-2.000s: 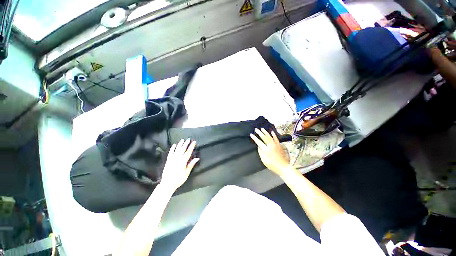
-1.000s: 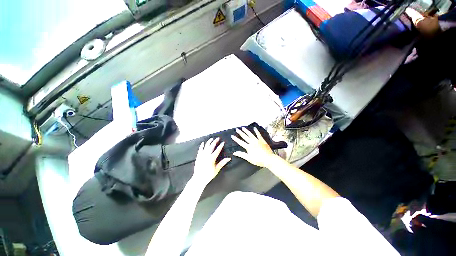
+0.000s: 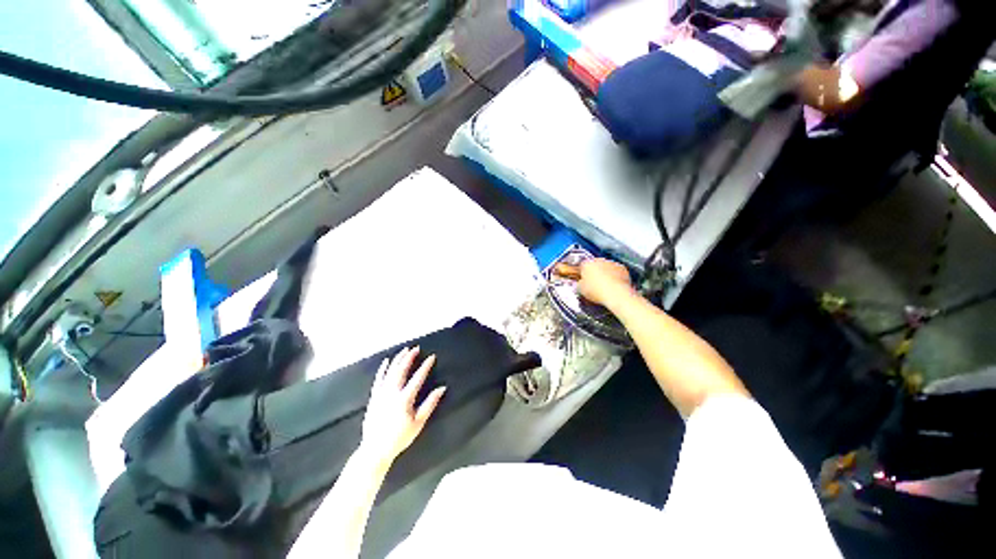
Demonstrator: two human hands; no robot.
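Observation:
A dark garment, likely trousers, lies over the long padded pressing form. It is smooth towards the right end and bunched at the left. My left hand lies flat on the cloth with its fingers apart. My right hand is closed around the orange-brown handle of the steam iron. The iron is at its stained, crumpled rest, at the right end of the table. My right hand hides part of the handle.
The white-covered table lies behind the form. A blue-and-white upright piece stands at its left. A neighbouring pressing table is at upper right, with a person's arm over a dark blue form. Black hoses hang near the iron.
My right hand has left the cloth and moved right to take hold of the iron's handle. My left hand stays on the garment, a little further left along it. The camera view has swung right.

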